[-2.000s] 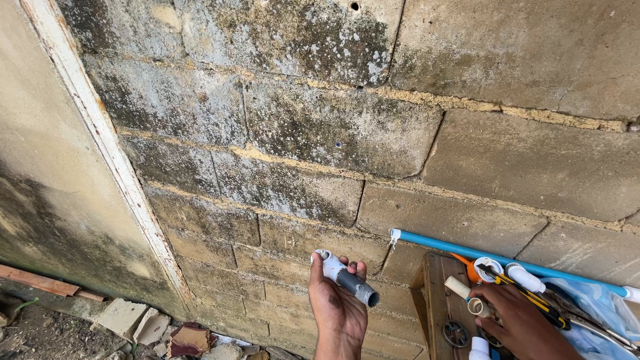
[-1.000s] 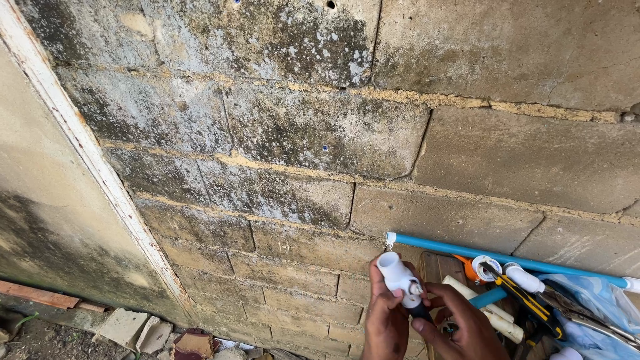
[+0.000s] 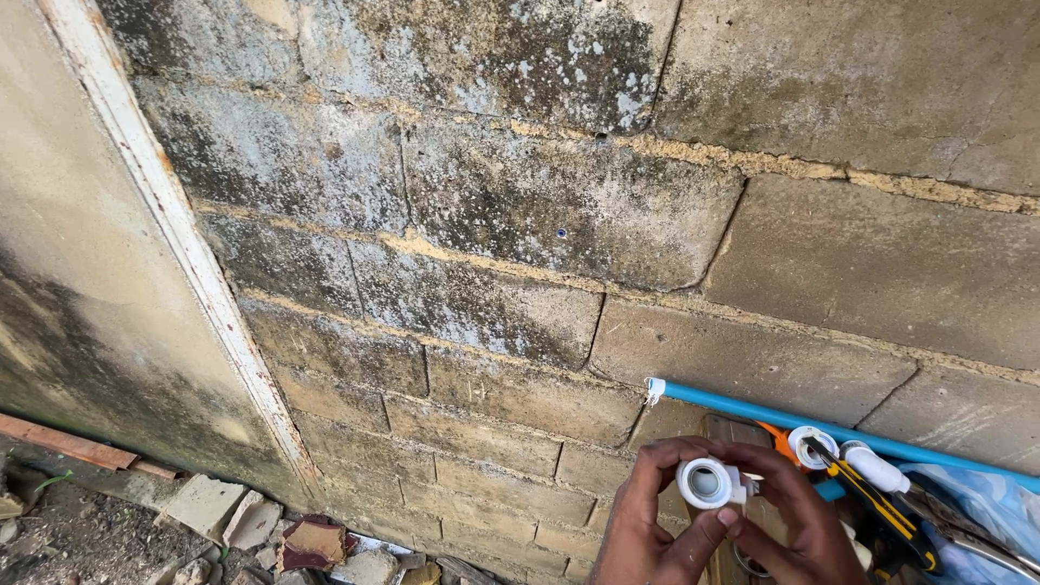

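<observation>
Both hands are together at the lower right, around a white plastic pipe fitting (image 3: 705,483) whose round open end faces the camera, with a ring visible inside. My left hand (image 3: 650,512) grips it from the left, thumb below the opening. My right hand (image 3: 784,512) holds its side outlet from the right. Just beyond the hands a blue PVC pipe (image 3: 756,408) lies along the wall, with ragged white tape on its near end. Beside my right hand are a white ring-shaped fitting (image 3: 812,447), a white fitting (image 3: 876,466) and a yellow-and-black tool (image 3: 881,504).
A stained concrete block wall (image 3: 520,325) fills most of the view. A rusty white metal strip (image 3: 187,244) runs down the left. Broken masonry (image 3: 203,505) lies at its foot. A wooden box (image 3: 751,528), an orange-handled tool (image 3: 778,443) and a blue-and-white plastic bag (image 3: 983,496) are at the lower right.
My right hand has left the box area and joined my left hand on the fitting. The fitting has been turned so its round opening faces the camera.
</observation>
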